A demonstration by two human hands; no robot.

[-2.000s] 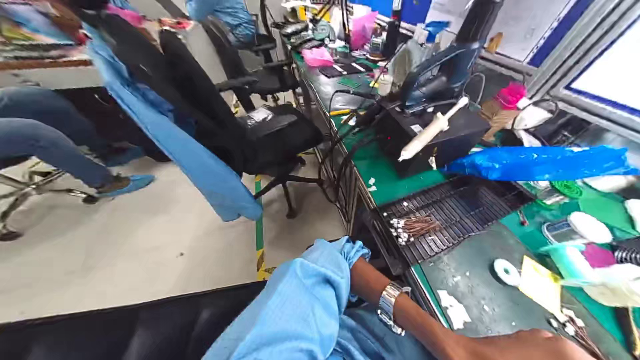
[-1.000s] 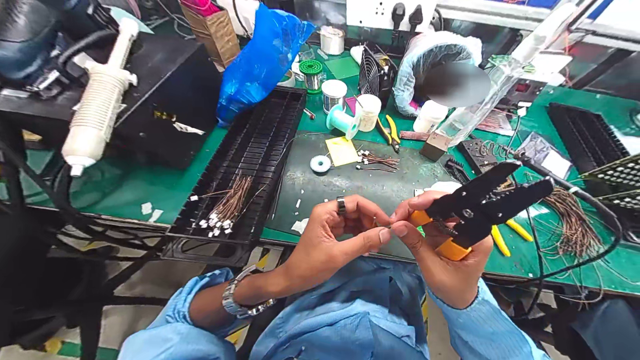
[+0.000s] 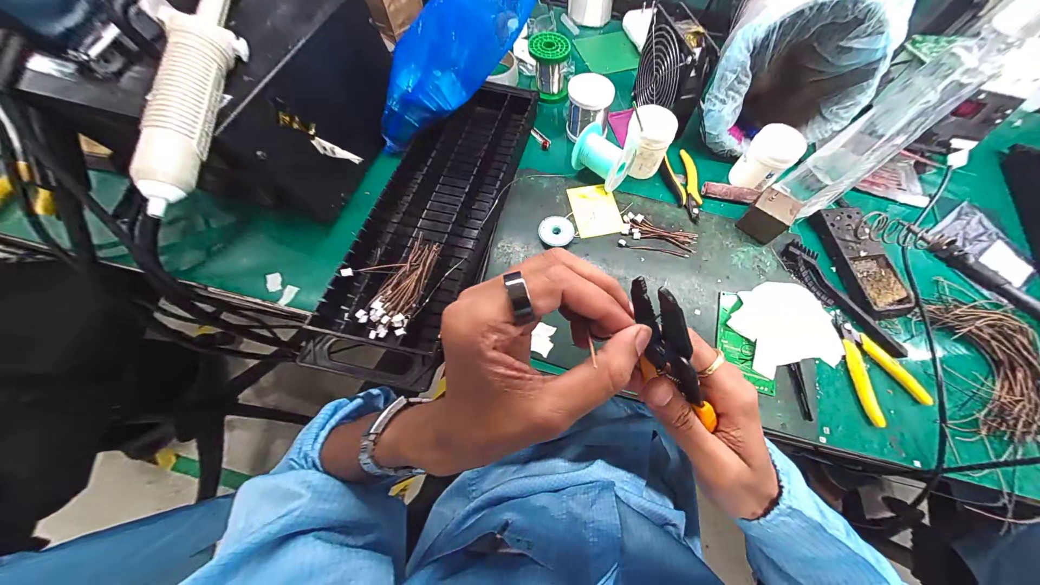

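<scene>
My left hand [image 3: 536, 357], with a dark ring and a metal watch, pinches a thin brown wire [image 3: 592, 351] between thumb and fingers. Against its fingertips, my right hand [image 3: 707, 414] holds a black wire stripper [image 3: 668, 341] with orange on its handles, jaws pointing up and slightly apart. Whether the wire is between the jaws is hidden by the fingers. Left of my hands, brown wires with white connectors [image 3: 398, 296] lie in a black slotted tray [image 3: 455, 179]. More such wires [image 3: 662, 236] lie on the dark mat [image 3: 528, 211], beside a yellow paper [image 3: 594, 211].
Yellow-handled cutters [image 3: 881, 370], white paper pieces [image 3: 784, 329], a green circuit board [image 3: 751, 349] and a wire bundle [image 3: 995, 349] lie to the right. Solder spools [image 3: 550, 65], white jars [image 3: 653, 138] and a plastic-lined bin [image 3: 792, 73] stand behind. A white-handled tool [image 3: 179, 106] hangs at left.
The view has turned to the bench and come closer. The wire stripper, in my right hand one second ago too, now stands more upright and close to my left fingertips.
</scene>
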